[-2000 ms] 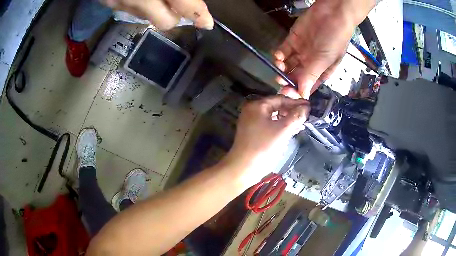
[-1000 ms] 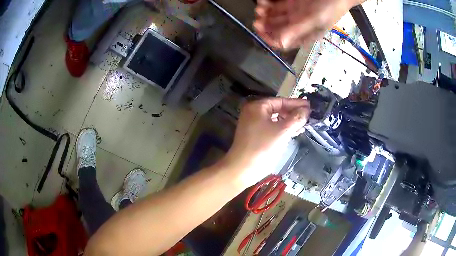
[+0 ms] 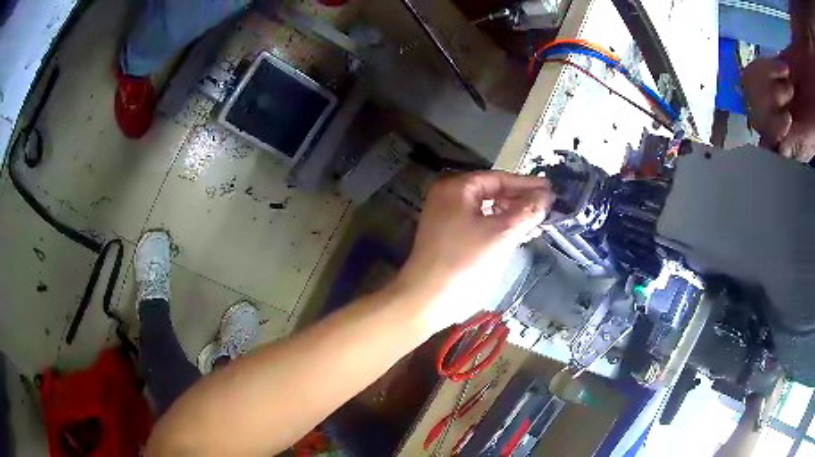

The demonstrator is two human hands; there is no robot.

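Observation:
My left hand [image 3: 487, 214] reaches in from the lower left. Its thumb and fingers are pinched at the dark needle clamp area [image 3: 572, 192] of the machine head; what lies between the fingertips is hidden. The grey machine head [image 3: 746, 210] fills the right. Bright metal parts [image 3: 576, 245] sit below the fingertips. A skin-coloured forearm, seemingly mine, shows small at the bottom right edge; its hand is not clear. A long dark screwdriver shaft [image 3: 444, 54] points down from the top edge, apart from the machine.
Another person's hand [image 3: 770, 103] is above the machine head. Red-handled scissors [image 3: 472, 346] lie at the table edge, beside a red hand tool [image 3: 457, 417] and a tool tray [image 3: 518, 427] on the shelf. Blue and orange tubing [image 3: 617, 67] crosses the tabletop. A foot pedal [image 3: 278, 105] is on the floor.
The other person's hand has left the needle area and moved right, above the machine head. The screwdriver has drawn back from the needle area. My left hand has barely moved.

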